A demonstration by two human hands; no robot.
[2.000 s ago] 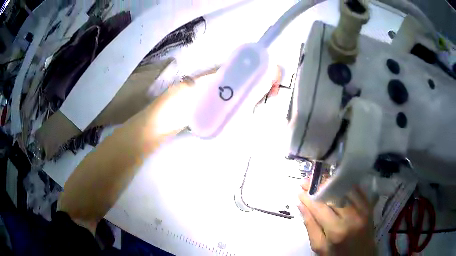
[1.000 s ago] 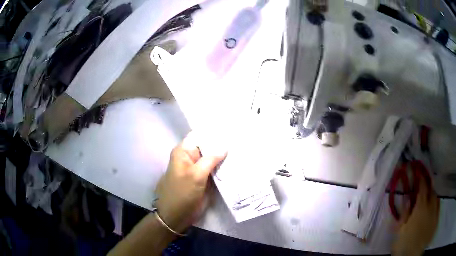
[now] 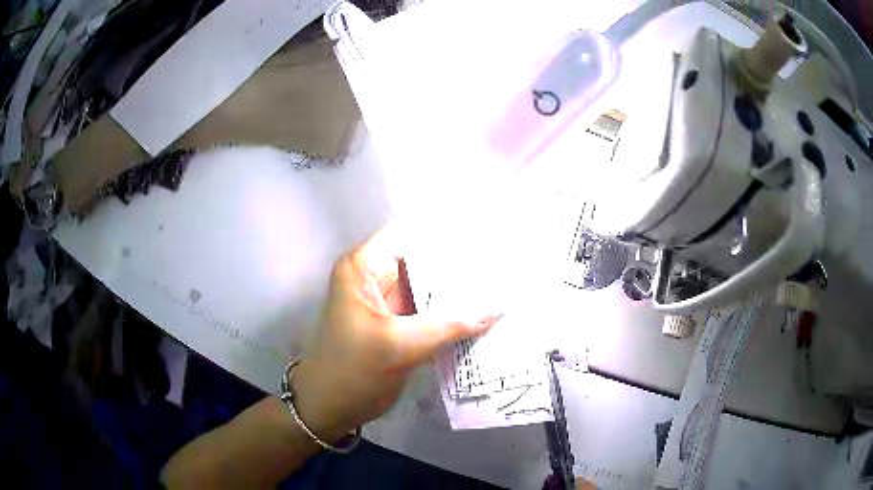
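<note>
My left hand (image 3: pixel 378 340), with a bracelet at the wrist, grips a long white strip or layered strips (image 3: pixel 507 397) between thumb and fingers. Dark lines and faint marks show at its lower end. The strip runs up towards the top, washed out by the lamp light. Dark scissor blades (image 3: pixel 561 421) stand at the right edge of the strip's lower end, tips upward. My right hand (image 3: pixel 579 484) is almost wholly cut off by the bottom edge; only a bit shows at the scissors, whose handles are hidden.
The machine head (image 3: pixel 708 163) stands at the right, with the lit lamp (image 3: pixel 565 91) beside it. Narrow white strips (image 3: pixel 704 402) and a small red-handled tool (image 3: pixel 805 330) lie at the right. Beige fabric (image 3: pixel 278 110) under a white sheet (image 3: pixel 206 67) lies at upper left.
My right hand has left the machine's needle area, reached the red-handled scissors at the right, and brought them to the strip's end. My left hand has come back from under the lamp and taken hold of the strip.
</note>
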